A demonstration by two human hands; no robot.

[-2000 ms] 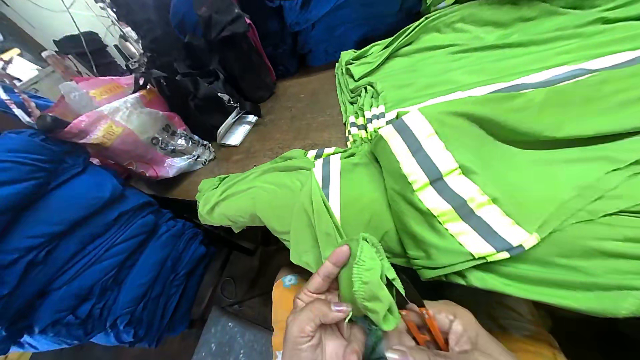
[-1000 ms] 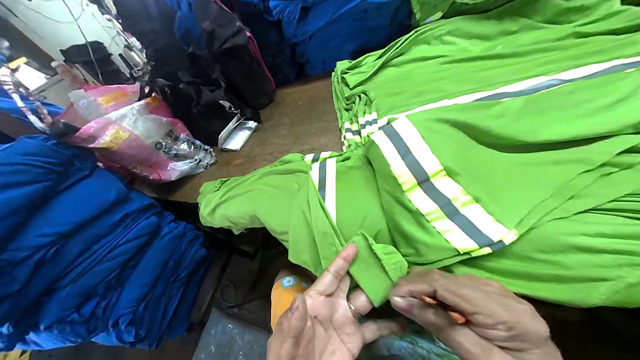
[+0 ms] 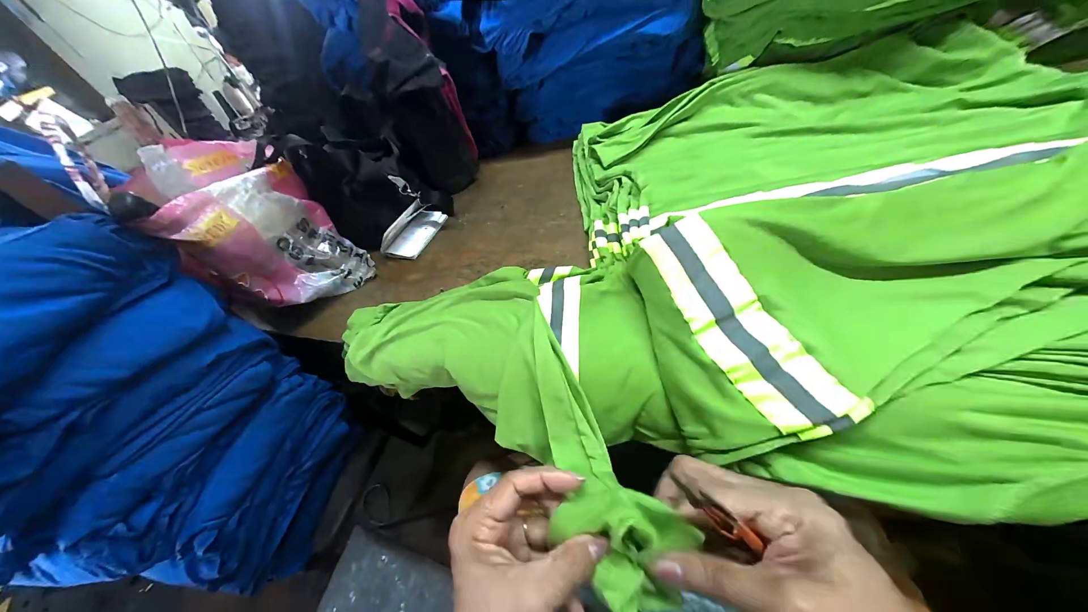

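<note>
A green garment with silver and yellow reflective bands (image 3: 739,327) lies across the table, and one sleeve (image 3: 586,425) hangs over the edge toward me. My left hand (image 3: 518,544), a ring on one finger, pinches the bunched green sleeve end (image 3: 625,527) between thumb and fingers. From the right, my right hand (image 3: 765,544) touches the same cloth with its thumb. Small orange-handled thread snips (image 3: 731,523) are tucked in the right palm, their dark blades pointing up and left. The fingers partly hide the handles.
Blue folded garments (image 3: 153,408) are piled at the left. On the wooden table (image 3: 518,208) are a pink and clear plastic bag (image 3: 255,229), a black bag (image 3: 340,187) and a small white booklet or packet (image 3: 415,231). More blue cloth (image 3: 603,68) and green cloth (image 3: 816,25) stand behind.
The sleeve end, earlier spread flat over my left fingers, is now bunched between both hands. My left fingers have curled in around it. The snips show more plainly in the right hand than one second ago.
</note>
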